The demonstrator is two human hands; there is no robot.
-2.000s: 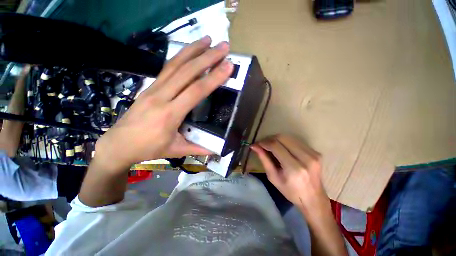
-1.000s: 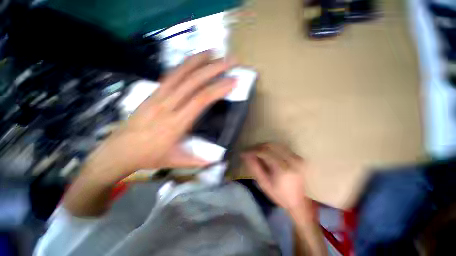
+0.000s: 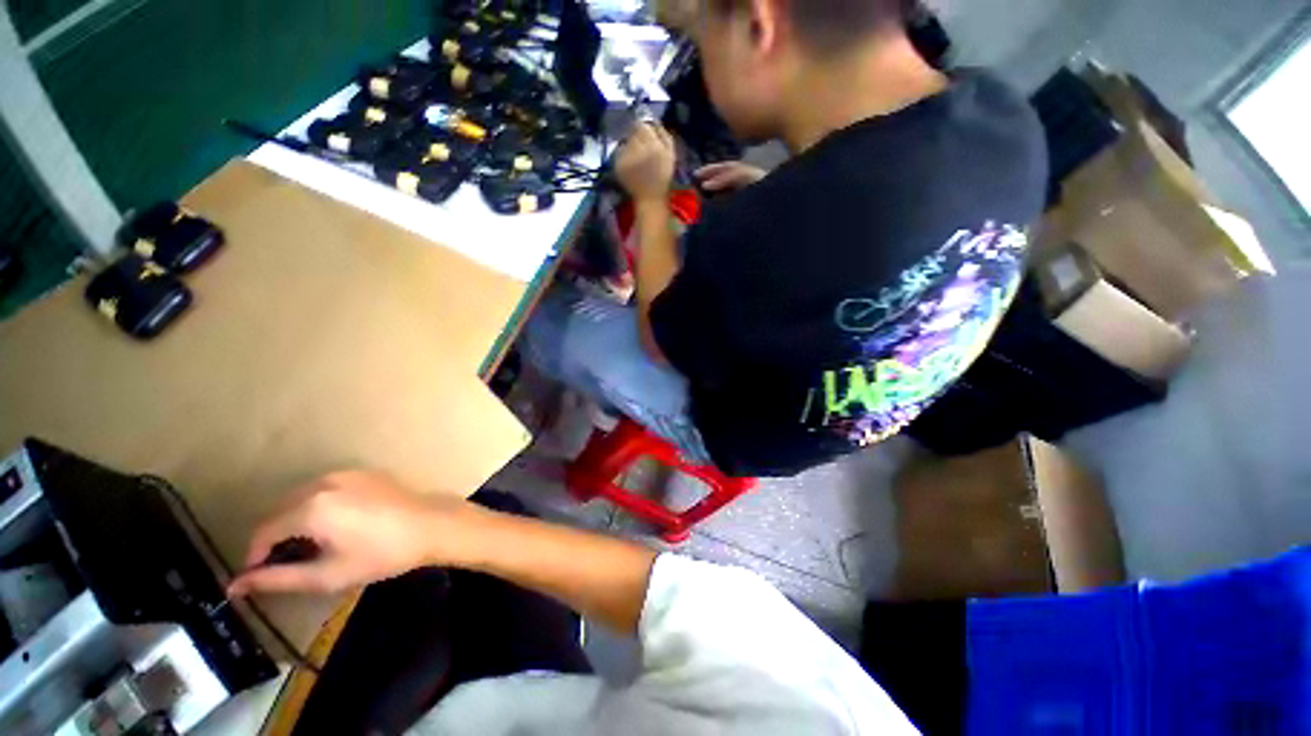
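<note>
The screw feeder (image 3: 122, 554), a white-silver and black box with an open tray, stands at the lower left, cut off by the picture's edge. My right hand (image 3: 352, 535) is at its black side panel, fingertips pinched on a thin tool (image 3: 293, 552) whose dark part shows between the fingers. The thin tip meets or nearly meets the panel; exact contact is too small to tell. A thin black cord (image 3: 194, 529) loops along that side. Small metal parts (image 3: 132, 705) show on the feeder's low front. My left hand is out of the picture.
Cardboard sheet (image 3: 331, 338) beside the feeder, with two black units (image 3: 140, 295) at its far left. Many labelled black units (image 3: 431, 137) lie on a white sheet beyond. A coworker (image 3: 863, 259) sits at the bench on a red stool (image 3: 659, 482). Boxes (image 3: 963, 518) stand on the floor.
The view has swung right, so the feeder now sits at the lower left and my left hand has left the picture. My right hand stays at the feeder's side. The coworker has come into view.
</note>
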